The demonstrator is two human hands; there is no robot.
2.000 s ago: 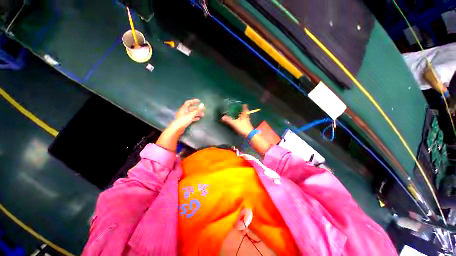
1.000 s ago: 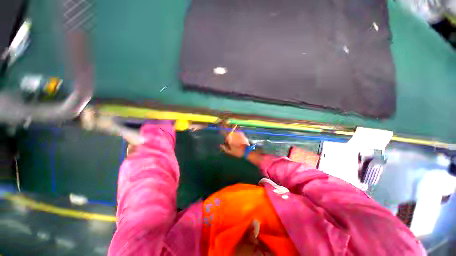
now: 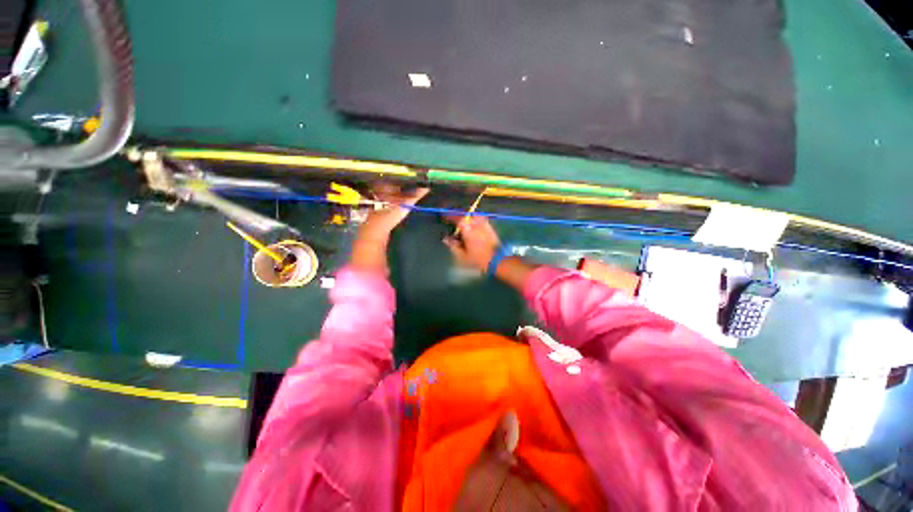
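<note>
My left hand (image 3: 393,212) is at the line's front edge, beside a small yellow part (image 3: 343,194). It is blurred, and I cannot tell if it holds anything. My right hand (image 3: 475,243) is bent inward at the same edge, to the right of my left hand. It keeps a thin yellow stick (image 3: 478,201) between its fingers, pointing up. A blue wrist strap (image 3: 498,259) is on the right wrist. I cannot make out a circuit board in either hand.
A pale pot (image 3: 308,263) with a yellow stick stands on the left. A curved grey arm (image 3: 119,100) is at upper left. A black mat (image 3: 571,80) lies beyond the edge. A red-orange card (image 3: 609,275), paper sheet (image 3: 681,288) and calculator (image 3: 750,309) are on the right.
The view has turned towards the line. My left hand went far left and forward, and is now back nearer my right hand. The green board seen earlier at my right hand is not discernible.
</note>
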